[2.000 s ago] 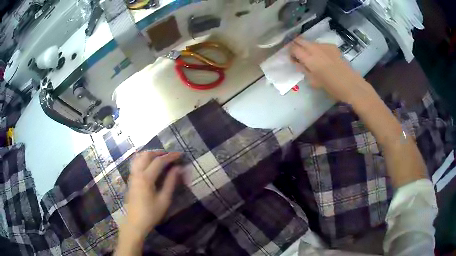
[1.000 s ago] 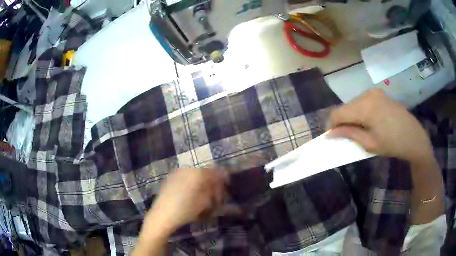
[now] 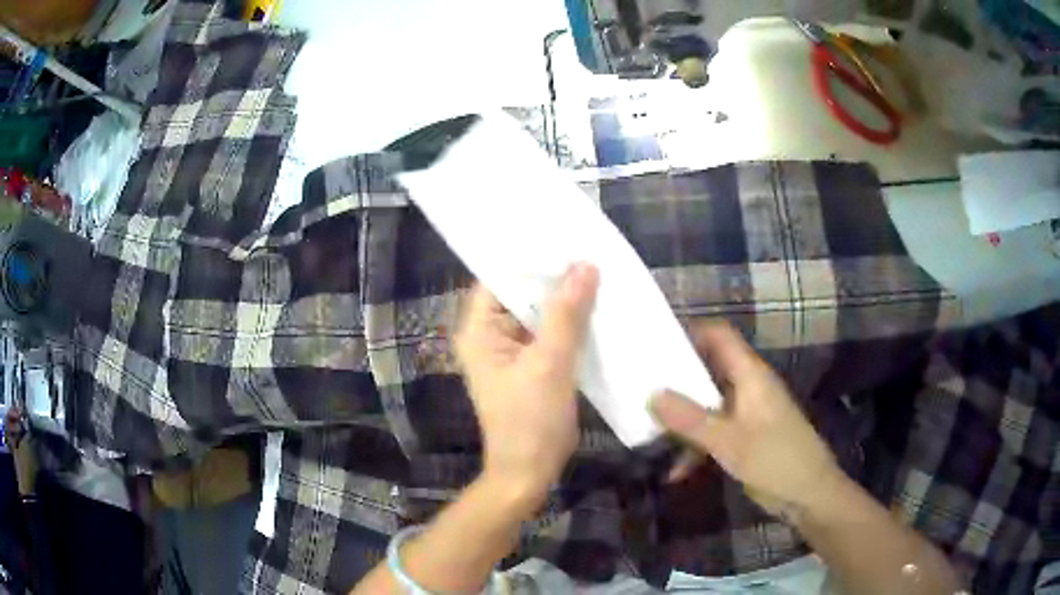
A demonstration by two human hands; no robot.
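A white folded piece (image 3: 552, 250) is held slantwise above the plaid garment panel. My left hand (image 3: 523, 372) grips its middle with the thumb on top. My right hand (image 3: 727, 424) holds its lower right end between thumb and fingers. A dark edge, apparently cloth, shows behind the white piece's upper end. The large dark plaid garment panel (image 3: 802, 250) lies across the table edge and lap, its upper edge near the lit needle area of the sewing machine (image 3: 651, 58). The needle itself is hard to make out in the glare.
Red-handled scissors (image 3: 854, 99) lie on the machine bed, beside a yellow-tan loop. A spare white piece (image 3: 1009, 192) lies at the table's right. A thin dark bent rod (image 3: 552, 99) stands left of the needle area. More plaid hangs at the left. A brown surface (image 3: 203, 479) shows below left.
My right hand brought the white piece from the right to the middle, where my left hand now holds it too. The view has shifted left, so the machine and scissors appear farther right and higher.
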